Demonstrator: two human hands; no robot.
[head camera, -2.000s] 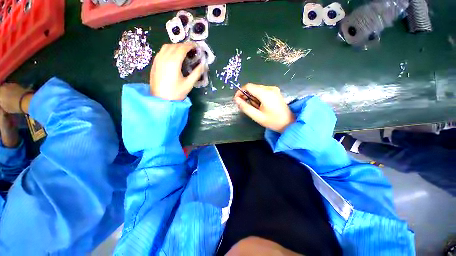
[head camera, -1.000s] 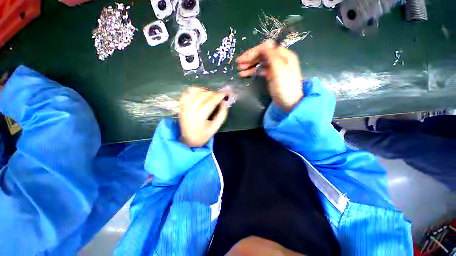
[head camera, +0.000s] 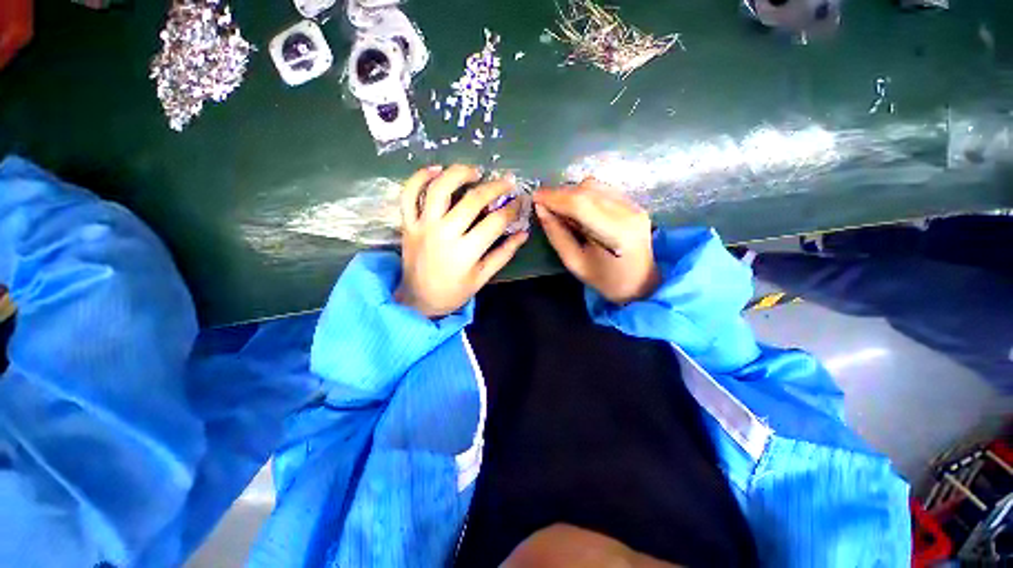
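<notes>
My left hand (head camera: 453, 233) holds a small module (head camera: 515, 211) with a clear film edge near the bench's front edge; its fingers cover most of it. My right hand (head camera: 594, 235) touches the module's right side, fingertips pinched on a slim dark tool (head camera: 589, 235), mostly hidden in the hand. A scatter of small white-violet pieces (head camera: 478, 87) lies just beyond my hands. An overlapping group of white rounded-square modules with dark round centres (head camera: 378, 69) lies beyond my left hand, with a single module (head camera: 300, 52) to its left.
A denser silvery heap of small pieces (head camera: 198, 61) lies far left. A tangle of thin gold-brown pins (head camera: 614, 40) lies beyond my right hand. Film-wrapped modules (head camera: 794, 13) show at the top right. Another person's blue sleeve (head camera: 83, 333) is at the left. The green bench's front edge crosses below my hands.
My left hand has left the module group and holds a module near the bench's front edge. My right hand has moved from near the pins to that module. The view has shifted.
</notes>
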